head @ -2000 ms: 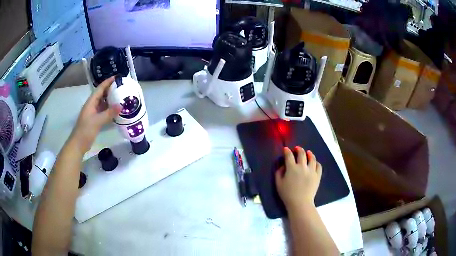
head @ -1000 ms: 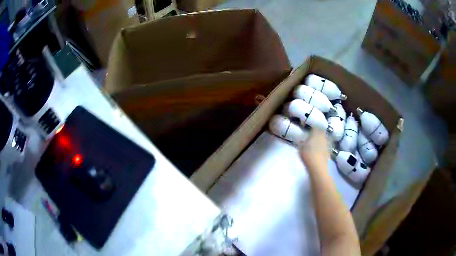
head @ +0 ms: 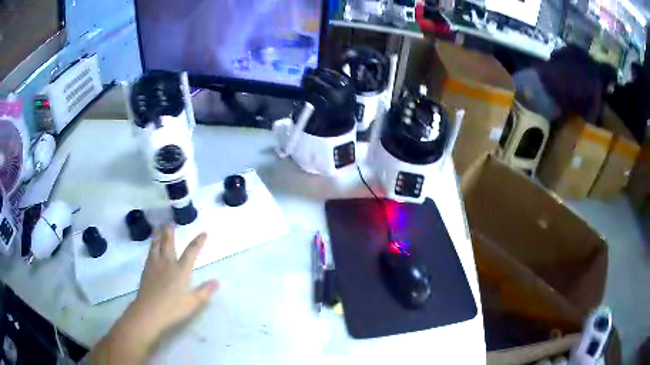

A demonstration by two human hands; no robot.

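A bulb camera stands upright in a black socket of the white socket test strip; its lights look unlit. My left hand is open and empty, fingers spread, at the strip's front edge just below that camera. Another bulb camera shows at the lower right edge, upright and raised over the carton. A small skin-toned patch beside it may be a fingertip of my right hand; the rest is hidden or out of the picture. The mouse lies on the black mouse pad.
PTZ dome cameras stand behind the strip and behind the mouse pad. The monitor shows a blurred purplish picture. Pens lie left of the pad. An open carton is right of the table. A fan is far left.
The view swung to the carton of bulb cameras and back to the table. My right hand has left the mouse. My left hand is off the socketed camera, whose lights have gone dark.
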